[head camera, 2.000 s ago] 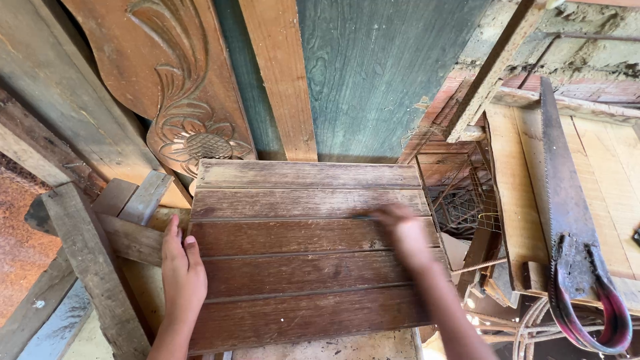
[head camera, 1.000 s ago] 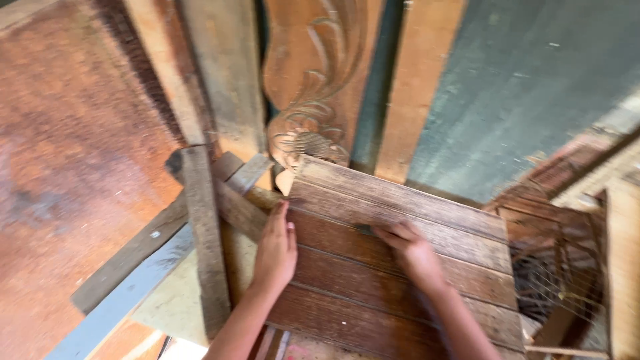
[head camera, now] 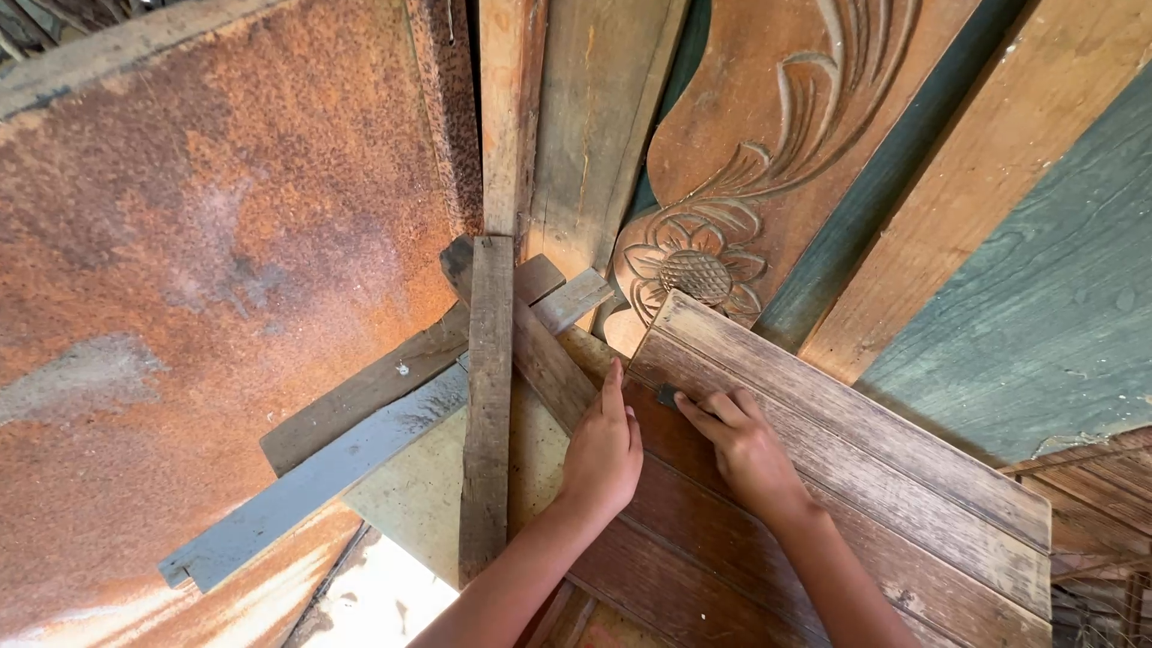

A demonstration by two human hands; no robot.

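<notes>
A grooved wooden panel (head camera: 864,441) lies at the lower right, its upper strips pale and worn, its lower strips dark reddish brown. Along its left edge rests my left hand (head camera: 607,450), fingers extended, holding nothing and touching the edge. My right hand (head camera: 742,441) presses a small dark piece of sandpaper or similar abrasive (head camera: 668,394) onto the panel near its upper left, by a groove between a pale strip and a dark one. The fingers partly cover that piece, so its exact kind cannot be told.
Wood scraps (head camera: 489,405) and a grey-painted board (head camera: 333,477) cross left of the panel. A rusty metal sheet (head camera: 225,270) stands at the left. Behind the panel lean a carved wooden board (head camera: 774,162), an upright plank (head camera: 981,189) and a green board (head camera: 1035,306).
The view has swung left, and the handsaw seen at the right earlier is out of frame. My right hand has moved across the panel toward its left edge, close to my left hand.
</notes>
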